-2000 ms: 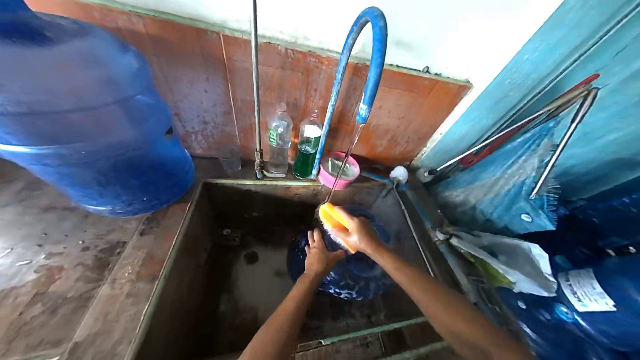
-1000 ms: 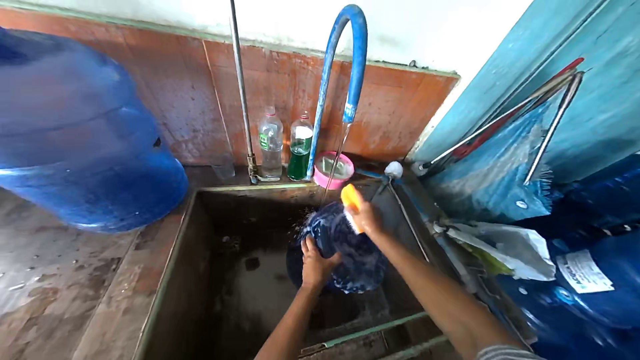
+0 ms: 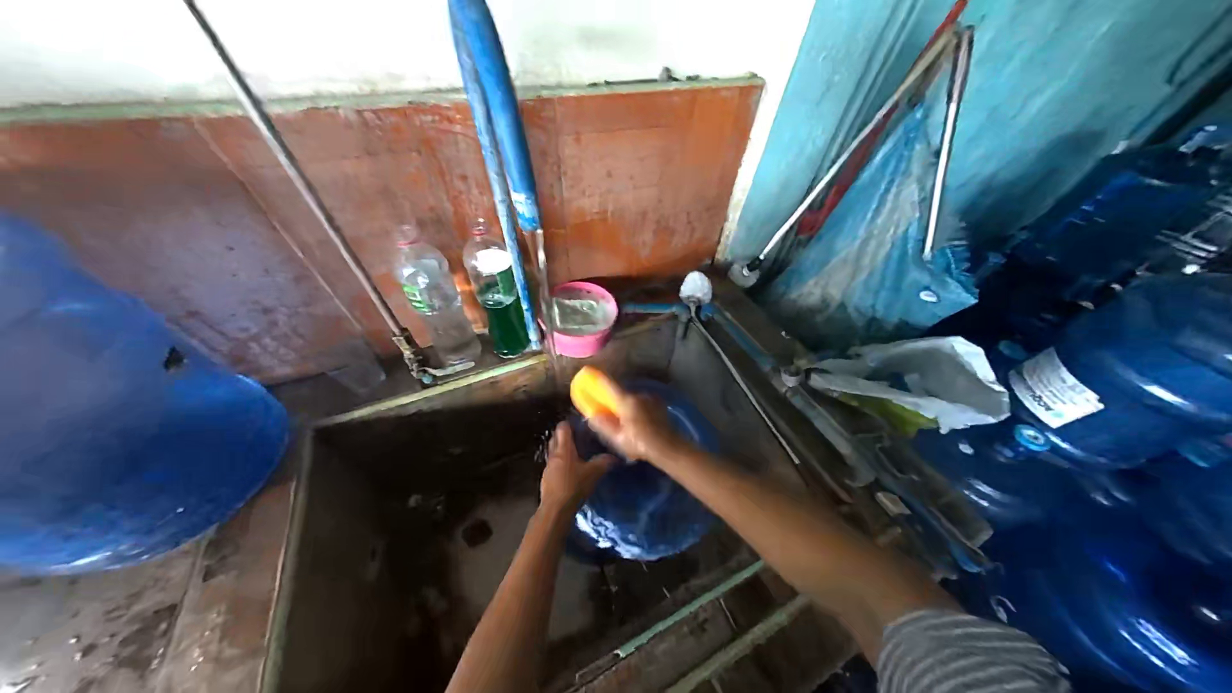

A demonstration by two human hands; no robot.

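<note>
A blue plastic water jug (image 3: 647,515) stands in the concrete sink (image 3: 438,385), its upper part partly behind my hands. My right hand (image 3: 630,423) grips a yellow-orange scrubbing brush (image 3: 594,392) over the jug's far side. With fingers spread, my left hand (image 3: 570,467) rests at the jug's left side; its fingertips are blurred. Water runs down from the blue curved pipe (image 3: 525,207) just beyond the brush. A pink tub (image 3: 582,332) sits on the sink's back ledge, beside a bottle of green liquid (image 3: 500,303) and a clear bottle (image 3: 435,300).
A large blue container (image 3: 125,414) stands on the left counter. A long-handled brush (image 3: 697,289) leans over the sink's right rim. Several blue water jugs (image 3: 1136,356) crowd the right side, near a white plastic bag (image 3: 924,380). A thin metal pipe (image 3: 298,178) rises behind the sink.
The view has shifted noticeably and tilted. My right hand keeps hold of the brush, whose angle has changed, while my left hand stays by the jug.
</note>
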